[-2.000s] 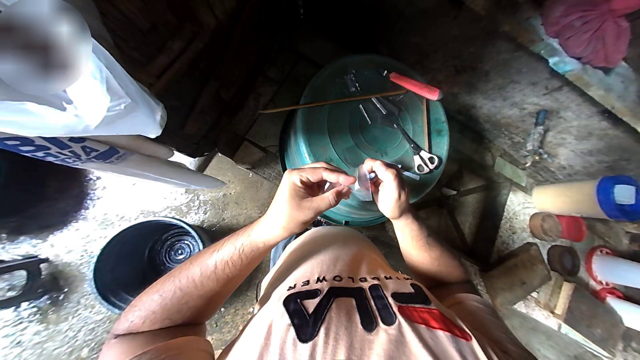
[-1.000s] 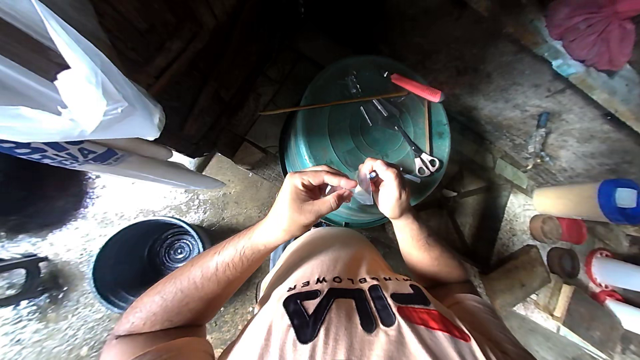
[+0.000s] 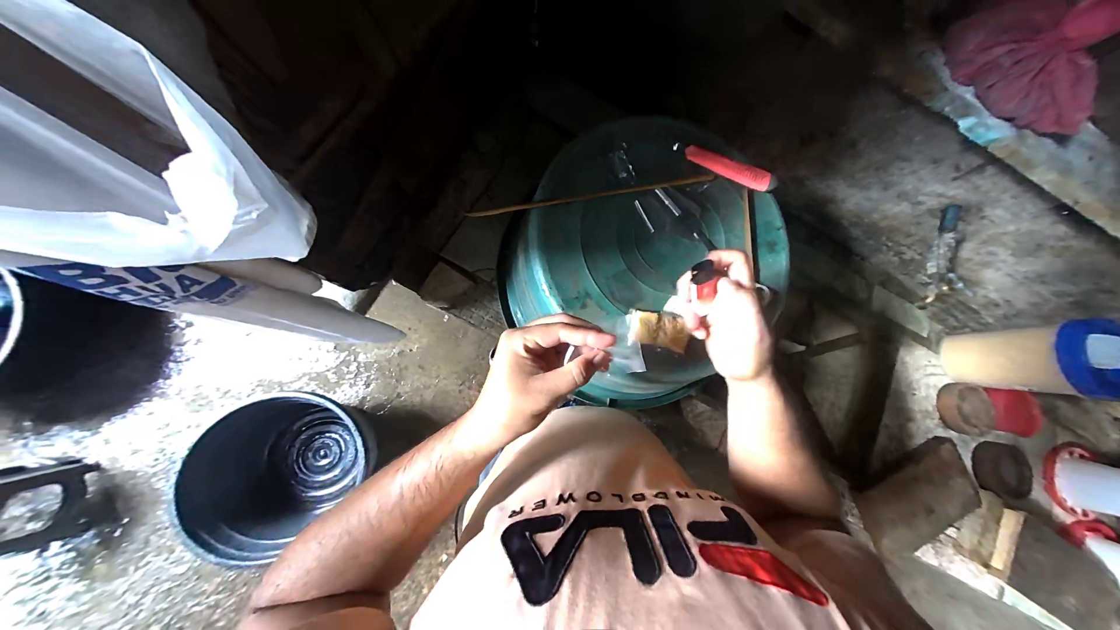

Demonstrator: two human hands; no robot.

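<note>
My left hand [image 3: 551,363] pinches the edge of a small clear plastic piece [image 3: 628,352] between thumb and forefinger. Beside that plastic, a yellowish-brown piece [image 3: 662,331] shows between my hands; whether it is inside the plastic cannot be told. My right hand [image 3: 735,324] grips a small red object with a black end [image 3: 704,282], perhaps a lighter. Both hands are over the near part of a green round plastic lid or tub base [image 3: 569,254]. On it lie a red-handled tool [image 3: 726,166], a thin wooden stick [image 3: 595,199] and thin clear strips [image 3: 669,202].
A dark bucket [image 3: 210,490] stands on the wet floor at left. White plastic bags [image 3: 262,201] hang at upper left. To the right are wooden blocks [image 3: 919,494], a tan cylinder with a blue end [image 3: 997,360] and a pink bag [image 3: 1024,70].
My right hand has shifted to the right, away from my left. The red-and-black object and the yellowish-brown piece now show. Scissors seen earlier are now mostly behind my right hand.
</note>
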